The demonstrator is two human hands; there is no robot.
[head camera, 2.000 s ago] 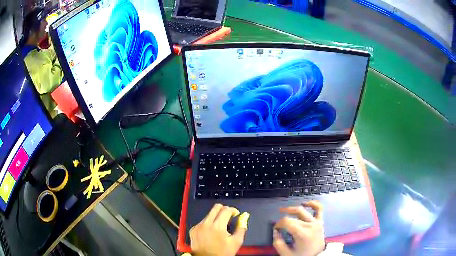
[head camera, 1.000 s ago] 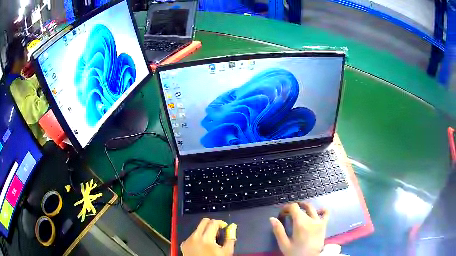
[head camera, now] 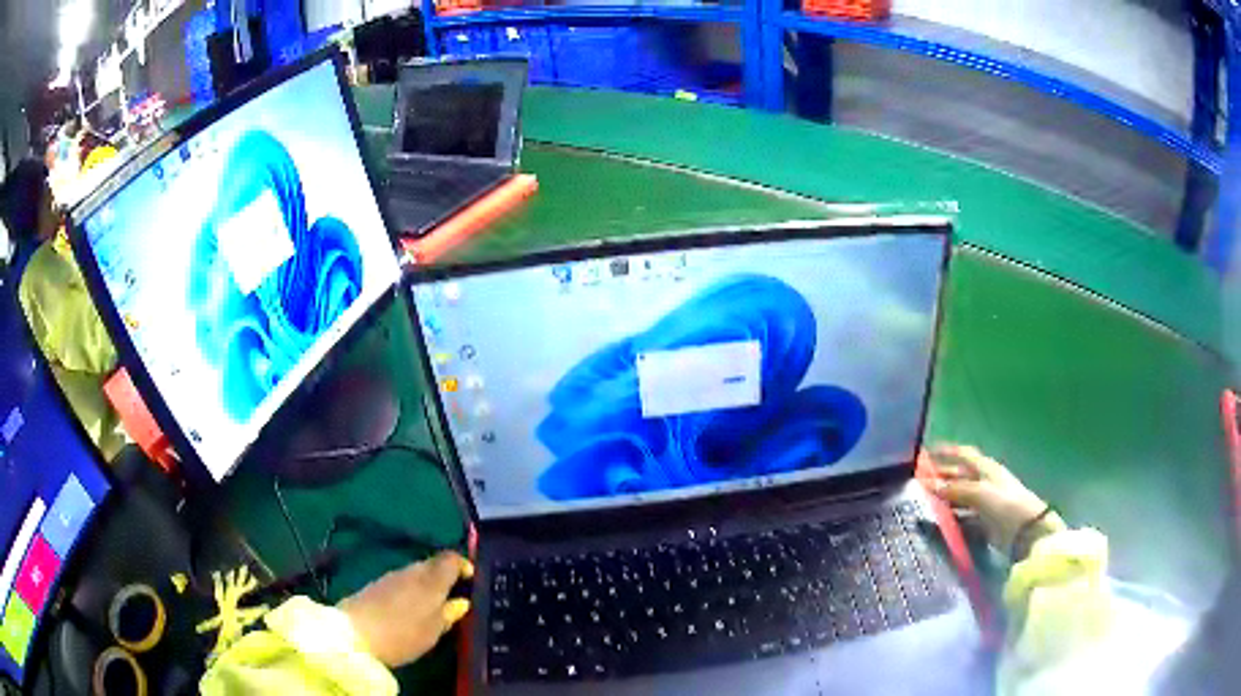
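The open dark grey laptop (head camera: 701, 585) lies on a red tray (head camera: 958, 544); its screen shows a blue-flower desktop with a small white window. My left hand (head camera: 406, 608) is at the laptop's left side, its fingers closed where the black video cable (head camera: 368, 533) meets it; the plug is hidden. My right hand (head camera: 983, 492) touches the right rear edge near the hinge; whether it grips the laptop or tray is unclear. The external monitor (head camera: 245, 265), left of the laptop, mirrors the desktop and small window.
A second monitor (head camera: 44, 510) stands far left. Tape rolls (head camera: 136, 617) and loose yellow strips (head camera: 234, 598) lie on the black side table. Another laptop (head camera: 456, 129) sits on a red tray behind. A person in a yellow smock (head camera: 68, 320) is at the left; blue racks (head camera: 939, 52) stand behind the green bench.
Both hands have left the touchpad area: left to the laptop's left side, right to its right rear edge. A white window has appeared on both screens. The view has tilted up.
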